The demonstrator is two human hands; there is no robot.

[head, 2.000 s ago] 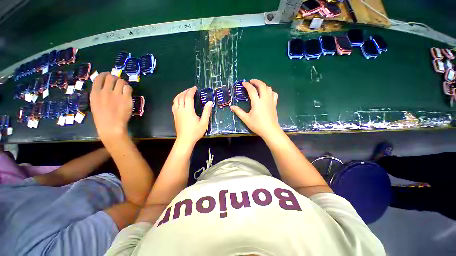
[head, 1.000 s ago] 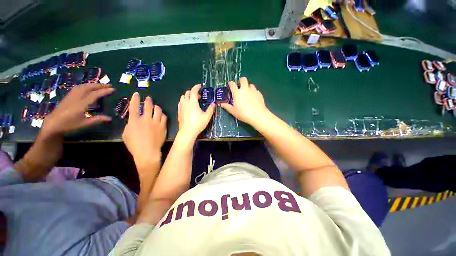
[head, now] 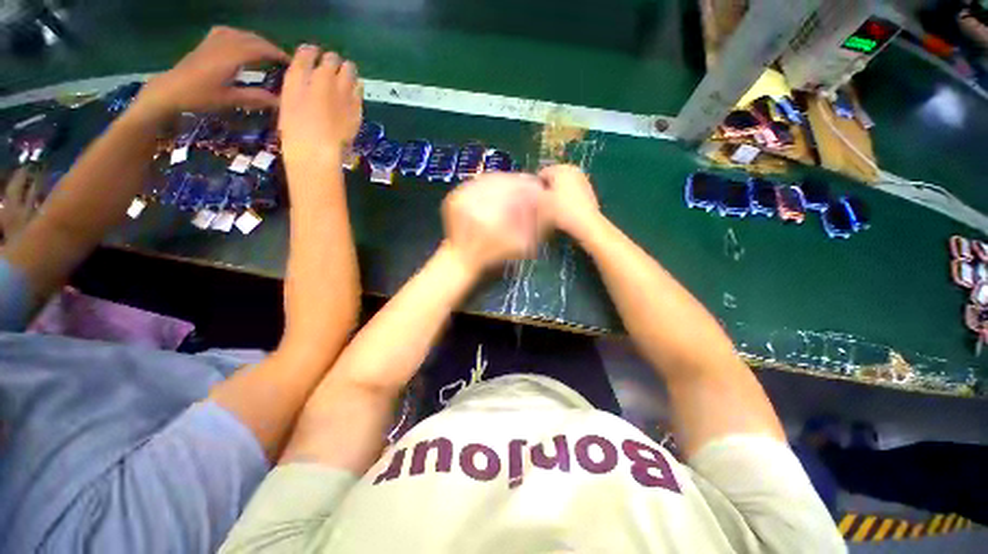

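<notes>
My left hand [head: 495,216] is blurred, over the green bench just below a row of small watch bodies [head: 441,161]. My right hand [head: 570,199] touches or nearly touches it on the right. Whether either hand holds a unit cannot be told; the fingers hide each other and what is between them. The row holds blue-rimmed units and a reddish one, side by side. One blue watch body [head: 497,161] lies at its right end, just above my left hand.
Another person's hands [head: 284,87] work over tagged units at left. More watch bodies [head: 733,195] lie at right, with reddish ones [head: 963,276] at the far right edge. A metal post [head: 745,67] stands beside a cardboard tray [head: 844,139] with mixed units.
The view has shifted, showing more of the post. My hands have come together, the left blurred. Units now form a row above my left hand. The other person's hands moved to the bench's far side.
</notes>
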